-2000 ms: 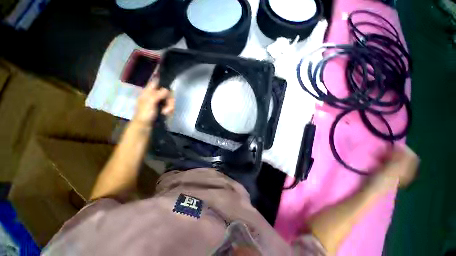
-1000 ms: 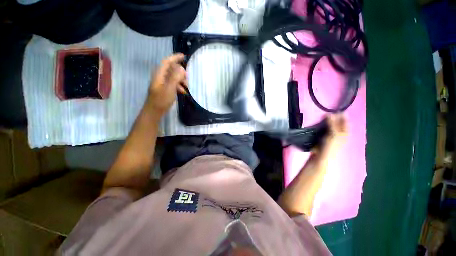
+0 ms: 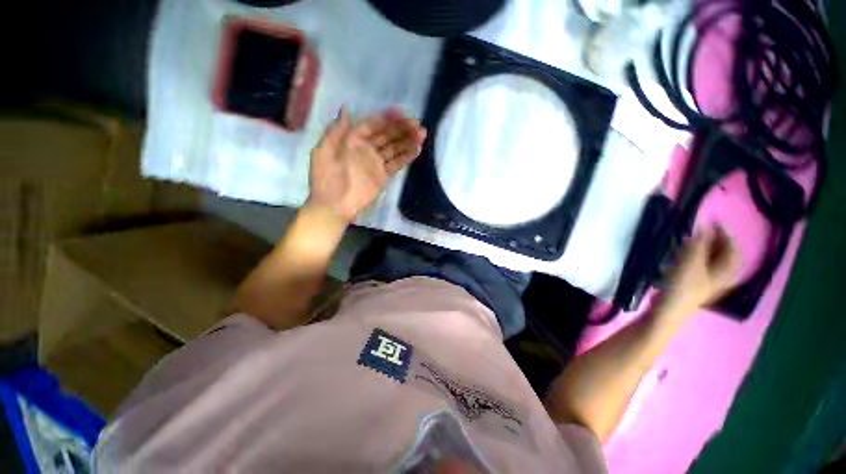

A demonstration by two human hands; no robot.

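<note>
A black square plate (image 3: 425, 200) with a large round opening lies flat on white ribbed foam in front of me. My left hand (image 3: 366, 162) is beside its left edge, palm turned up, fingers apart, holding nothing. A second black square frame (image 3: 712, 159) lies on the pink sheet to the right. My right hand (image 3: 705, 268) is blurred at this frame's lower left part; its grip is unclear. A black slim tool, probably the electric screwdriver (image 3: 647, 231), lies left of the right hand, partly blurred.
Black rings (image 3: 775, 79) lie tangled on the pink sheet (image 3: 663, 407) at the upper right. A red tray (image 3: 305, 79) with dark contents sits on the foam (image 3: 181, 148) at the upper left. Black round units are cut off at the top edge. Cardboard (image 3: 130, 287) is at the left.
The frame lifted over the plate earlier has moved right and now rests on the pink sheet. My left hand has come away from the plate and opened. The view has shifted and tilted.
</note>
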